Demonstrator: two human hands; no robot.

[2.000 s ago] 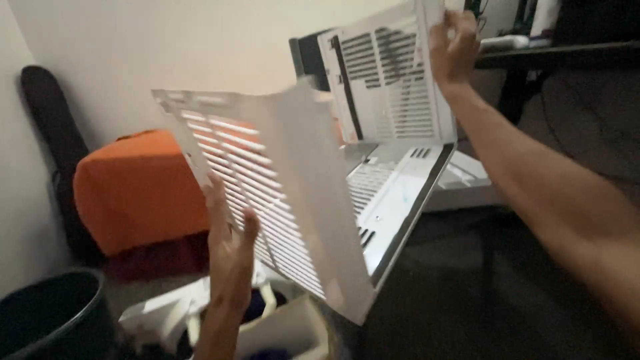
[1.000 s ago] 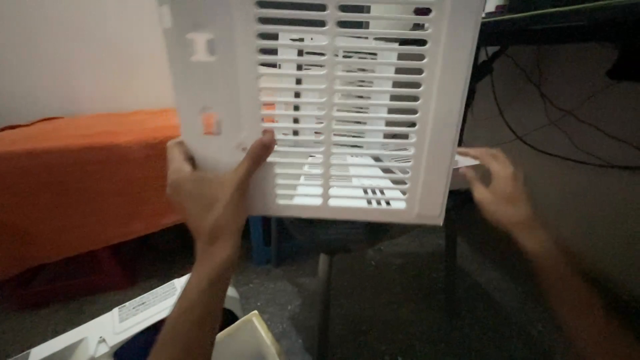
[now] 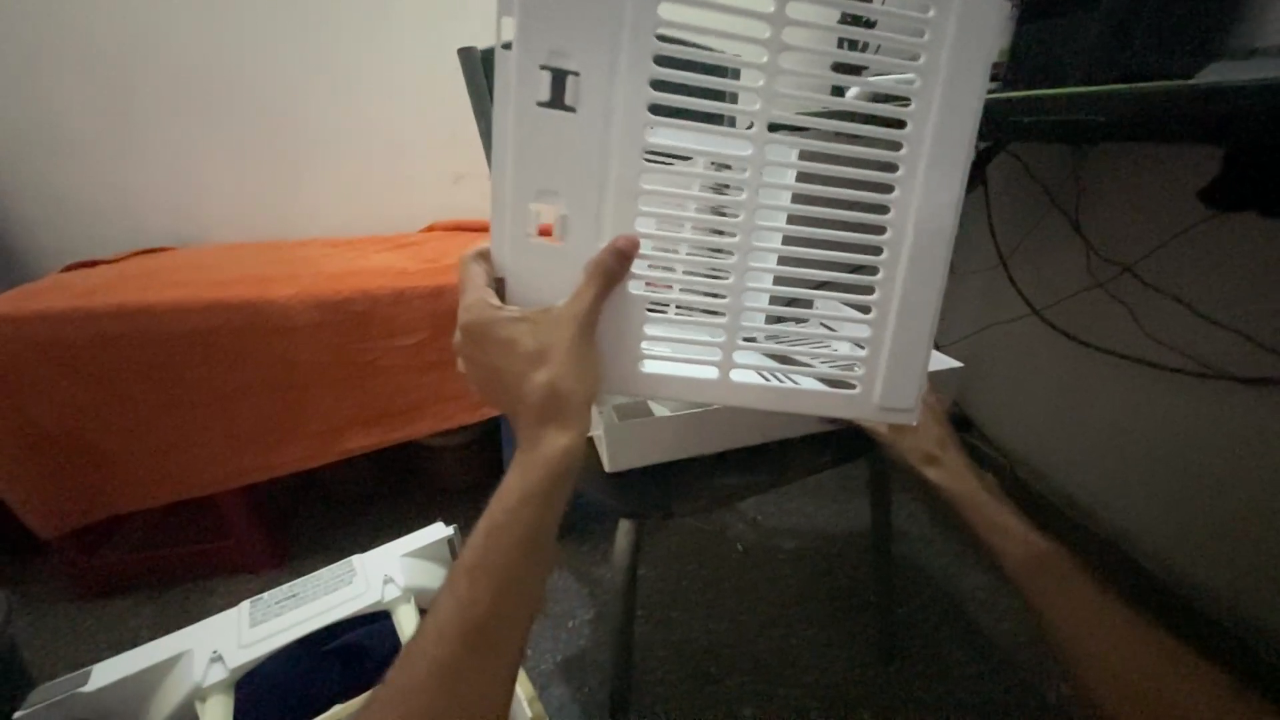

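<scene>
A white slatted plastic panel (image 3: 570, 180) stands upright close before me, its top cut off by the view. My left hand (image 3: 540, 350) grips its lower left edge, the thumb lying on the near face. Beneath the lower right corner is my right hand (image 3: 920, 430), its fingers partly hidden by the panel, so its hold cannot be made out. More white slatted parts show through the slots. A white plastic tray-like part (image 3: 690, 435) rests on a dark chair or stool (image 3: 700, 480) behind the panel.
An orange cloth-covered piece of furniture (image 3: 250, 350) stands at left. A white plastic housing (image 3: 300, 600) with a dark blue part lies low at left. At right are a dark desk (image 3: 1130, 110) and loose cables (image 3: 1080, 350).
The slatted panel has turned from an angled position to face me. My right hand has come down from the top of the far slatted part to below the panel's right corner. The view has shifted.
</scene>
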